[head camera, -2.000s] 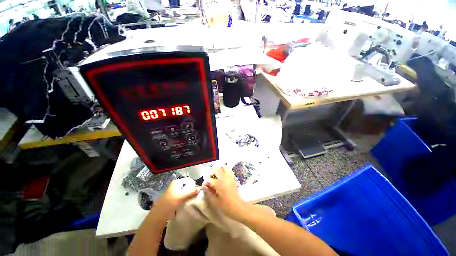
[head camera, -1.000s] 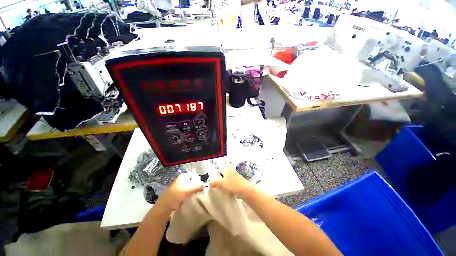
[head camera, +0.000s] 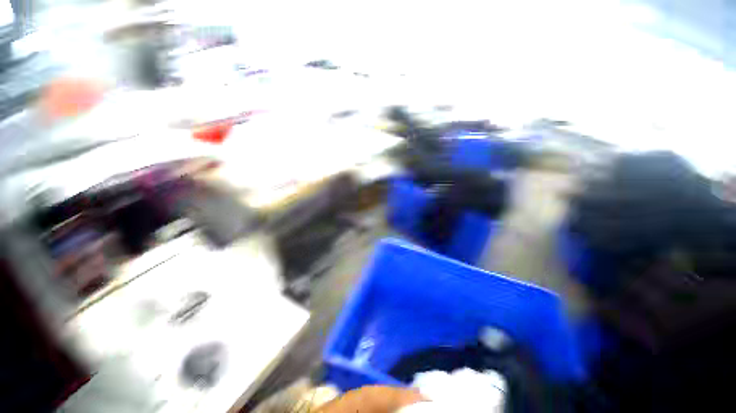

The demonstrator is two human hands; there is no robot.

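Observation:
The view is strongly blurred. A skin-coloured patch, apparently my right hand or forearm [head camera: 367,399], shows at the bottom edge, largely cut off; its fingers cannot be made out. Beige cloth [head camera: 294,395] lies just left of it. A bright white thing [head camera: 464,389], unclear what, is just right of it, over the near part of the blue bin [head camera: 476,294]. Dark cloth [head camera: 432,357] with a white spot is in the bin. My left hand is not in view.
The white machine table [head camera: 250,323] at lower left bears two small dark heaps of parts. A dark panel edge [head camera: 24,347] is at far left. More blue bins [head camera: 472,234] with dark cloth stand behind. A large dark heap [head camera: 646,234] is at right.
The view has swung right, so the panel and table have shifted left and the blue bin is now central. The beige garment and my hands have mostly left the picture.

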